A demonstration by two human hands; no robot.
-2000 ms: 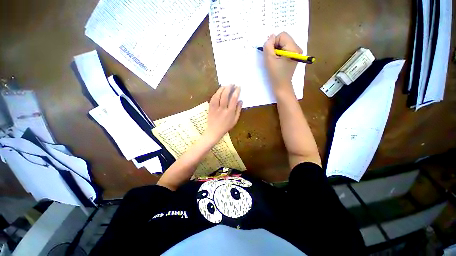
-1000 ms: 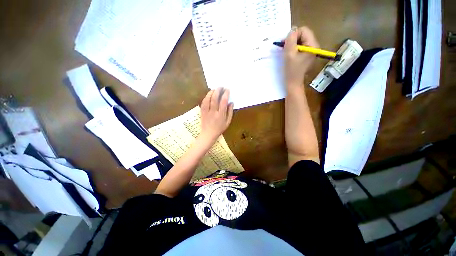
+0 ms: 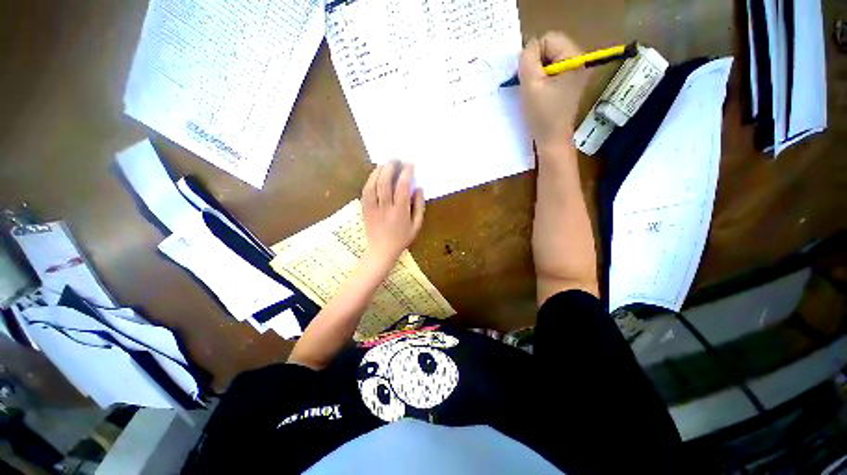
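Observation:
A white record sheet [image 3: 446, 130] with printed or handwritten rows lies in front of me. My right hand [image 3: 554, 88] grips a yellow pen [image 3: 590, 60]; its dark tip is at the sheet's right part, by short written marks. My left hand [image 3: 394, 206] lies flat at the sheet's lower left edge, fingertips on the paper and holding nothing. Under my left forearm lies a cream ticket sheet [image 3: 320, 255] with a printed grid, partly covered by the arm.
Another printed sheet [image 3: 223, 83] lies upper left. Bundles of white and black cut pieces lie left [image 3: 218, 269], right [image 3: 664, 204] and far right [image 3: 789, 74]. White block-like holders [image 3: 627, 93] sit beside my right hand. A clipboard [image 3: 60, 255] and loose pieces [image 3: 111, 343] are far left.
The right hand with the pen has moved right across the sheet, and short written marks now show there. The view has shifted a little. The left hand stays at the sheet's lower edge.

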